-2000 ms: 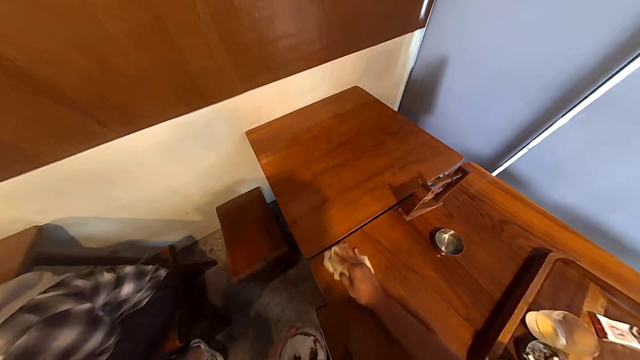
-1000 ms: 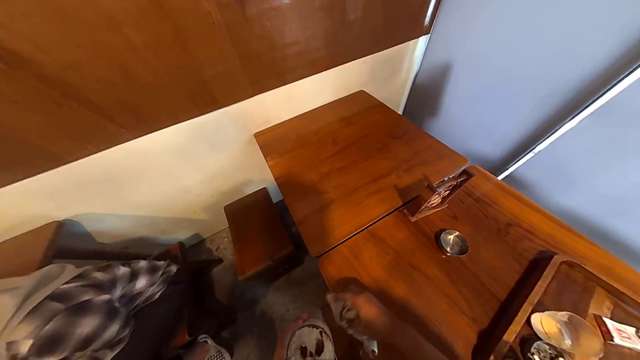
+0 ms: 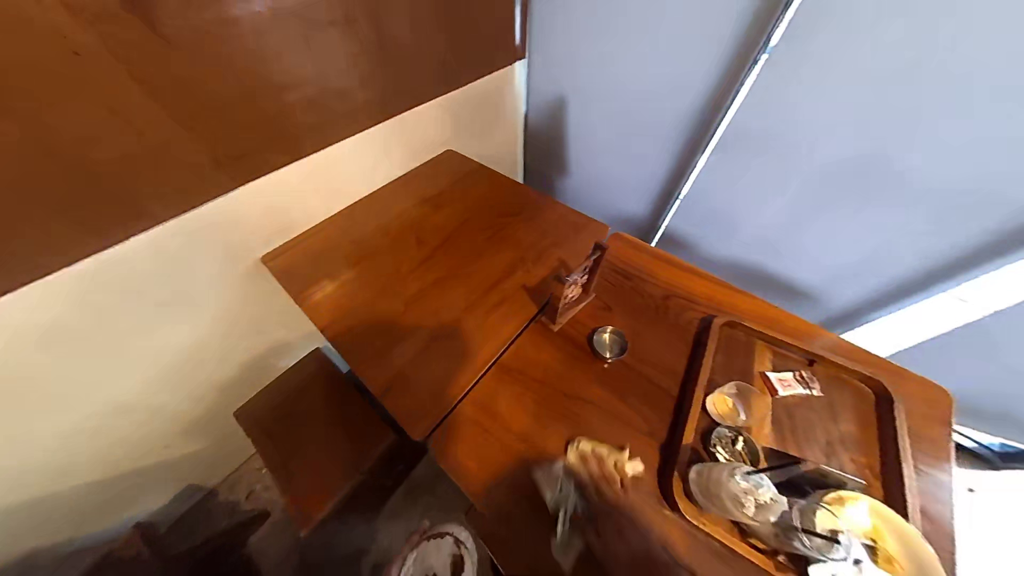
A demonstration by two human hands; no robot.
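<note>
My right hand [image 3: 600, 480], blurred, presses a crumpled yellowish cloth [image 3: 608, 458] on the wooden table [image 3: 520, 400] near its front edge. Just left of it is a blurred, whitish translucent thing [image 3: 560, 504] that I cannot identify. At the bottom edge, a round white-rimmed thing [image 3: 438, 552] with brown patches is partly cut off; a pinkish edge beside it may be my left hand, but this is unclear. Beyond the cloth stand a small round metal dish [image 3: 610, 343] and a wooden stand [image 3: 578, 288].
On the right, a wooden tray [image 3: 900, 448] holds clear cups [image 3: 732, 490], a small bowl [image 3: 732, 444], a yellowish plate [image 3: 904, 536] and a small printed packet [image 3: 792, 383]. A second table [image 3: 432, 280] adjoins at the left, with a wooden stool [image 3: 320, 432] beside it.
My right hand has moved right with the cloth, from the table's front left corner toward the tray. The view has shifted, showing more of the tray.
</note>
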